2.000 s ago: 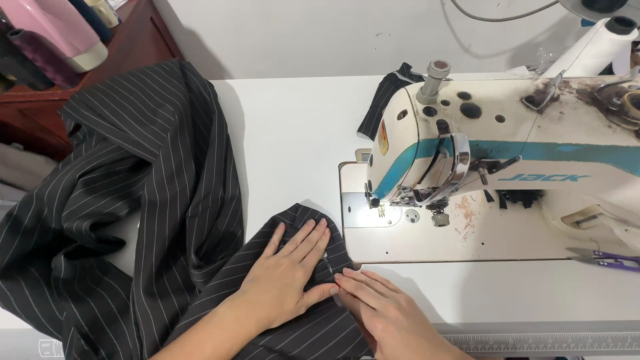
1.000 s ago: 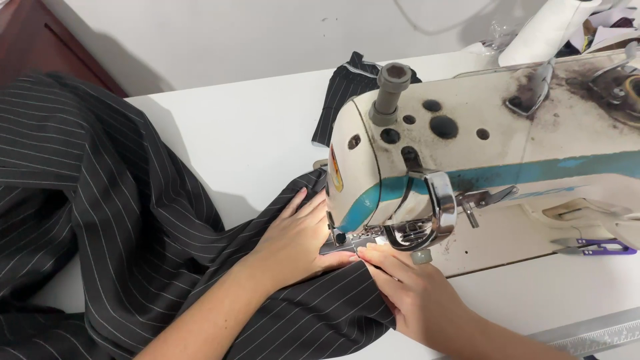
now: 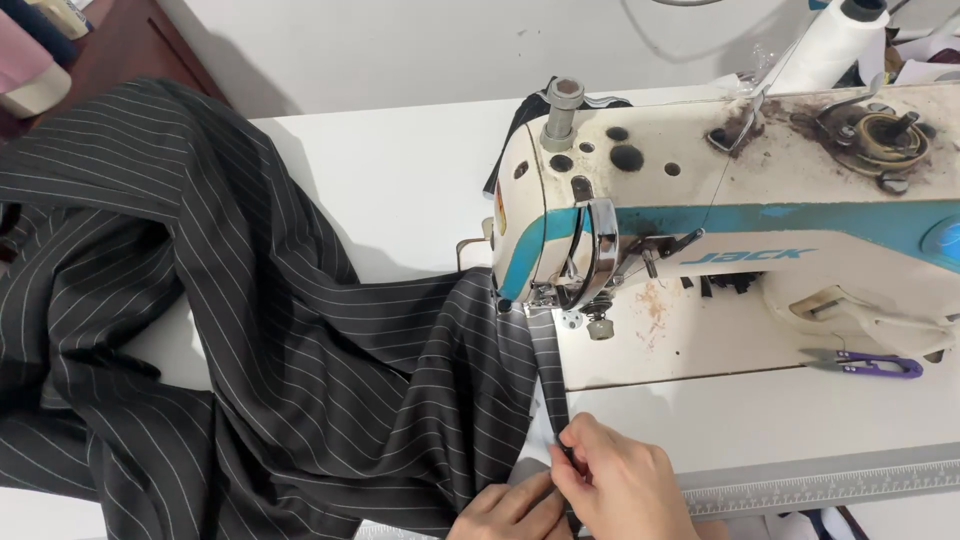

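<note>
Black pinstriped fabric (image 3: 360, 360) lies in folds from the left to beneath the needle area of a white and teal Jack sewing machine (image 3: 637, 217). A narrow strip of the same pinstripe (image 3: 551, 375) runs from the presser foot (image 3: 541, 300) toward me. My right hand (image 3: 626, 480) pinches this strip between thumb and fingers. Beside it, my left hand (image 3: 514, 510) rests at the strip's lower end with curled fingers, partly cut off by the bottom edge; its fingertips are hidden.
Purple-handled thread snips (image 3: 874, 364) lie right of the machine bed. A ruler scale (image 3: 817, 484) runs along the table's front edge. Behind the machine are a small dark fabric piece (image 3: 517, 127) and a white thread cone (image 3: 825, 49). A pink bottle (image 3: 26, 64) stands at upper left.
Both hands have moved from beside the presser foot toward the table's front edge. A narrow strip now shows between the foot and my right hand. The view has shifted.
</note>
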